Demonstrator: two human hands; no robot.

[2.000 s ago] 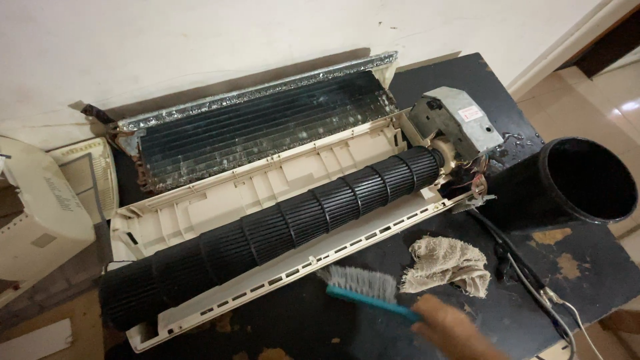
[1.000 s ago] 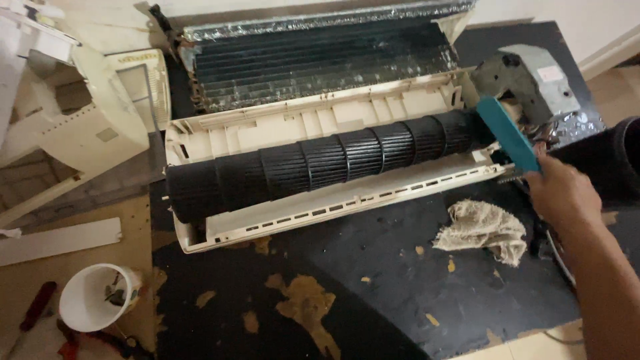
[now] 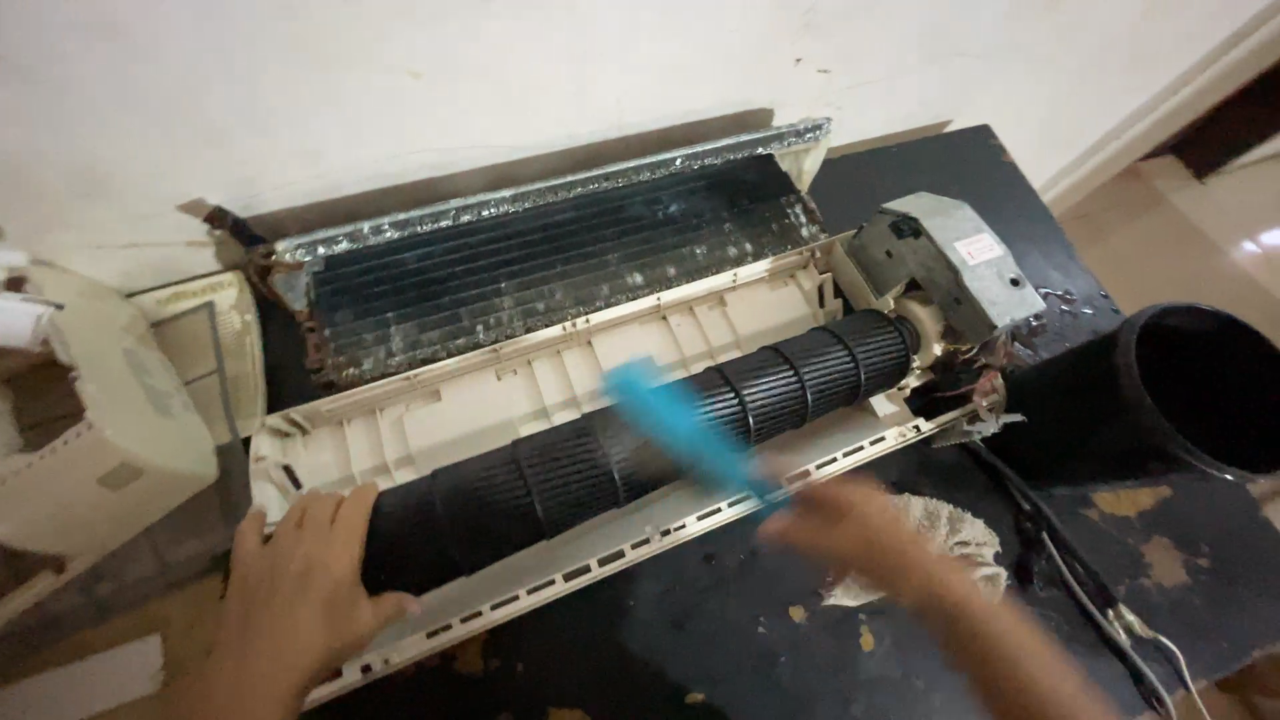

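Note:
A black cylindrical blower fan of a split air conditioner lies slantwise in its cream plastic housing. My left hand rests over the left end of the fan and housing, its fingers spread and thumb at the fan's lower side. In my right hand is a blue brush, blurred, its head over the middle of the fan; its bristles are hidden. The motor end with a grey metal box sits at the fan's right end. Behind the housing stands the finned coil.
A crumpled beige cloth lies on the black table behind my right forearm. At the right are a black round bin and loose cables. Cream plastic covers stand at the left, and the wall rises behind the coil.
My left hand has come into view onto the fan's left end. The brush in my right hand has moved left from the motor end to the fan's middle. The view has shifted.

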